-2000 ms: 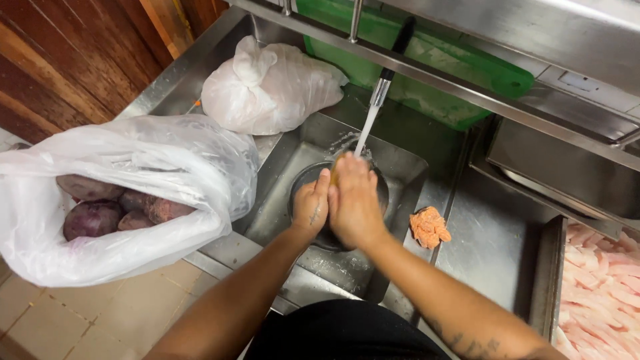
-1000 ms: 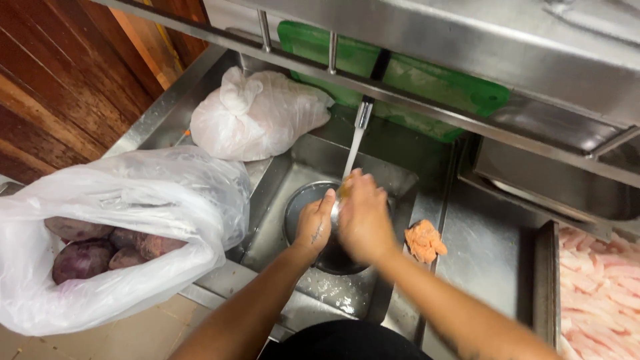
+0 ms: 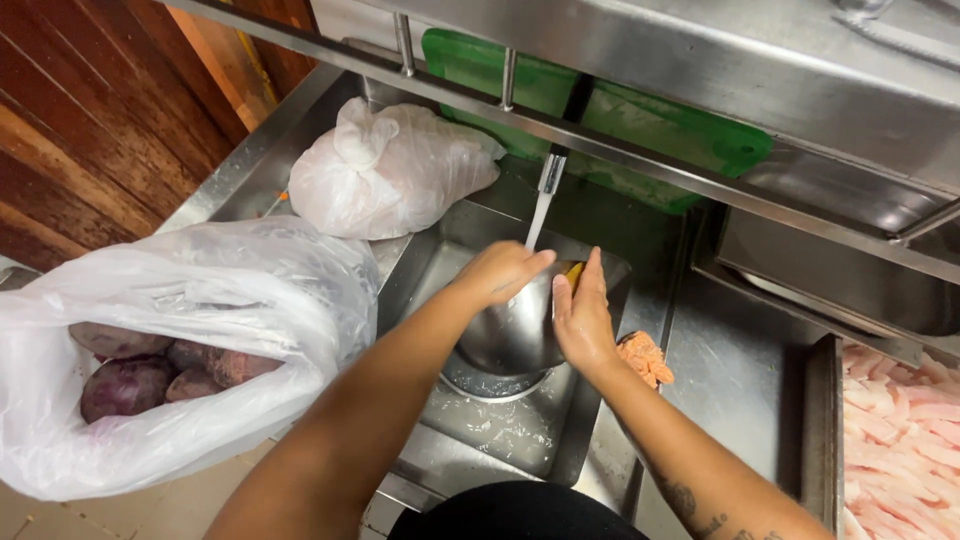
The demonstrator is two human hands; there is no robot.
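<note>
A steel bowl (image 3: 510,334) is tilted over the sink basin (image 3: 487,435), under the water running from the faucet (image 3: 551,172). My left hand (image 3: 504,274) is at the bowl's upper left rim beside the stream, its fingers partly hidden. On the bowl's right side lies my right hand (image 3: 585,322), with a yellow thing (image 3: 574,276), perhaps a sponge, between its thumb and fingers. Beneath the bowl, a round rim shows in the wet basin. An orange scrubbing pad or cloth (image 3: 645,358) rests on the sink's right edge, near my right wrist.
An open plastic bag (image 3: 300,277) of beets (image 3: 127,386) stands at the left, below a knotted plastic bag (image 3: 405,172). A metal rail (image 3: 630,154) crosses above the faucet, before a green board or lid (image 3: 675,142). Pale meat strips (image 3: 900,435) fill a tray at the right.
My hands were close together under the stream a second ago. Now they are apart, and the bowl is raised and tilted between them. My left hand has moved up to its rim.
</note>
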